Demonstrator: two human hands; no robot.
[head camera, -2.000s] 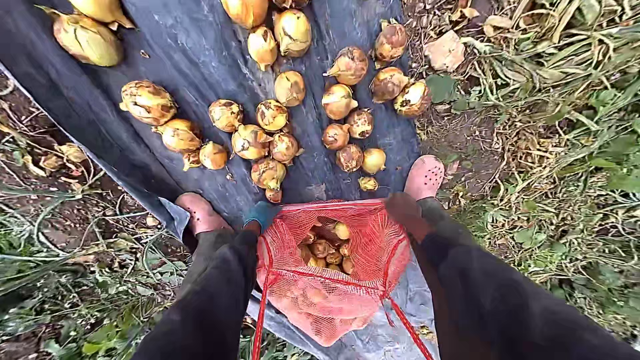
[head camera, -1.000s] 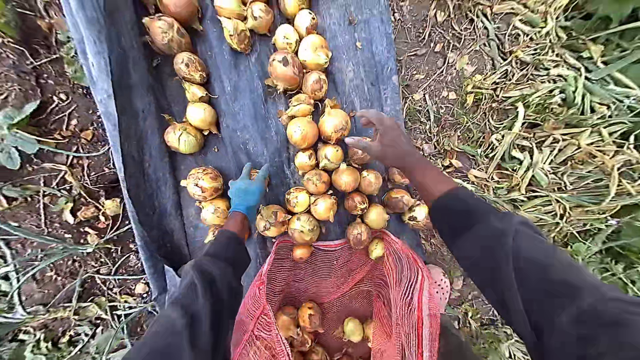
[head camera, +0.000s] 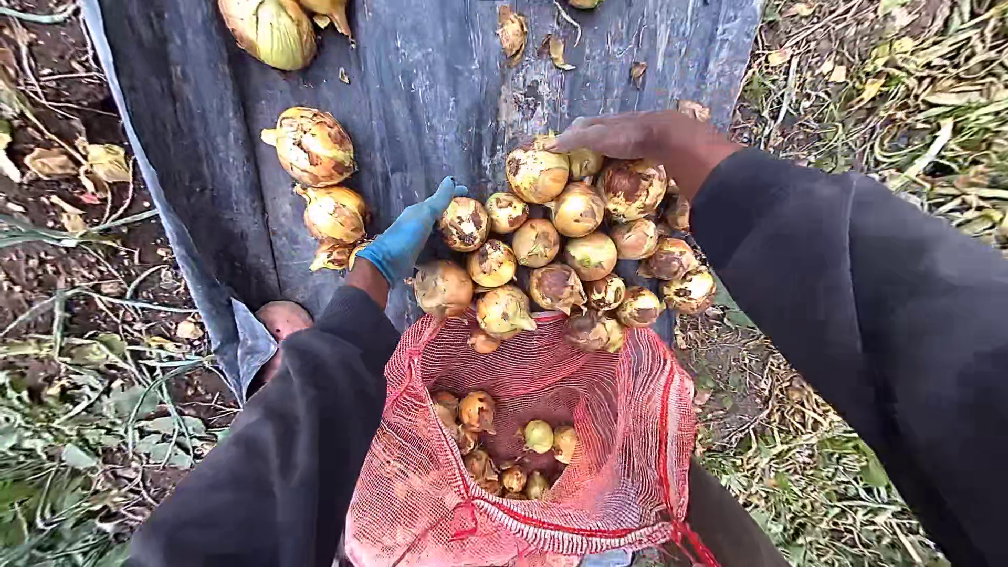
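Several yellow onions (head camera: 536, 242) lie bunched on a dark sheet (head camera: 409, 94), against the mouth of a red mesh sack (head camera: 441, 504). My left hand (head camera: 411, 234), in a blue glove, is at the left side of the bunch, fingers extended beside an onion. Over the far right part of the bunch curves my right hand (head camera: 630, 138), its palm side and some fingers hidden; it touches the onions there. The sack gapes open toward the bunch, with smaller onions (head camera: 477, 411) inside. A few onions touch its far rim.
A short row of onions (head camera: 333, 214) lies left of my left hand, with a large onion (head camera: 272, 31) farther up. Loose dry skins (head camera: 513, 33) are scattered on the sheet. Soil and weeds border the left, dried stalks (head camera: 937, 102) the right. A shoe (head camera: 283, 319) shows at lower left.
Both hands have left the sack's rim, where they were two seconds ago, and reached forward around the onions. Onions that lay in spaced groups are now bunched together at the sack's mouth.
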